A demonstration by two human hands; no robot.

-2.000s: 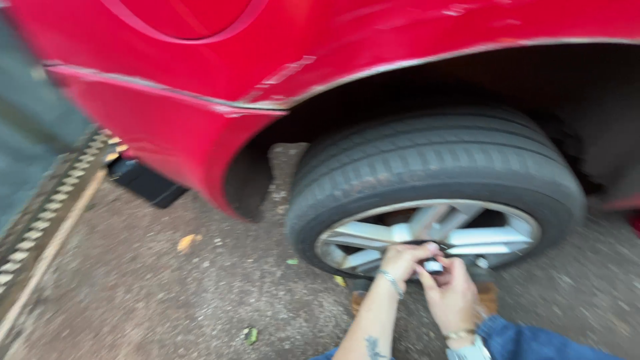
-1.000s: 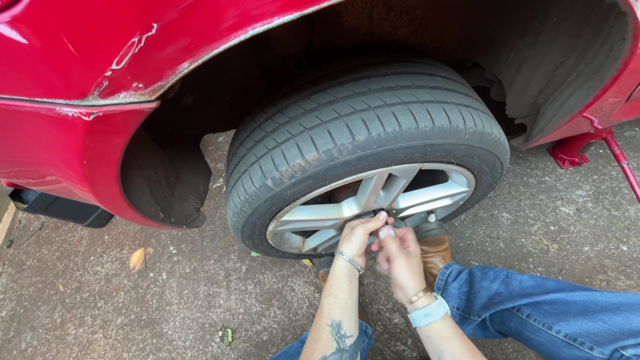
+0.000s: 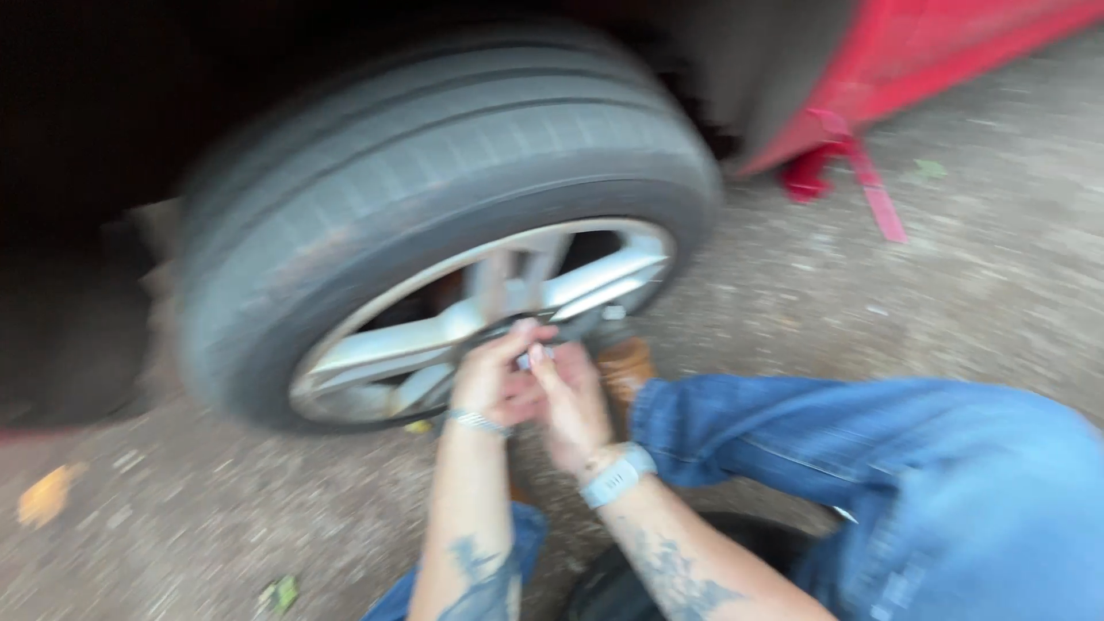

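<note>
A car tire on a silver alloy wheel rim fills the middle of the head view. Before the hub, my left hand and my right hand meet, their fingers close together. Between the fingertips is a small whitish piece, blurred, held by my right hand; it cannot be made out further. The fingers of my left hand are curled near the wheel's centre, and what they hold, if anything, is hidden by blur. A small light-coloured piece shows near the rim's lower right edge.
The red car sill is at upper right, with a red jack and its bar beneath it. My jeans-clad leg and brown boot are right of my hands. Below my legs lies a black round object, partly hidden.
The view has swung right and closer to the wheel, bringing the jack further into view. My hands stay together in front of the hub.
</note>
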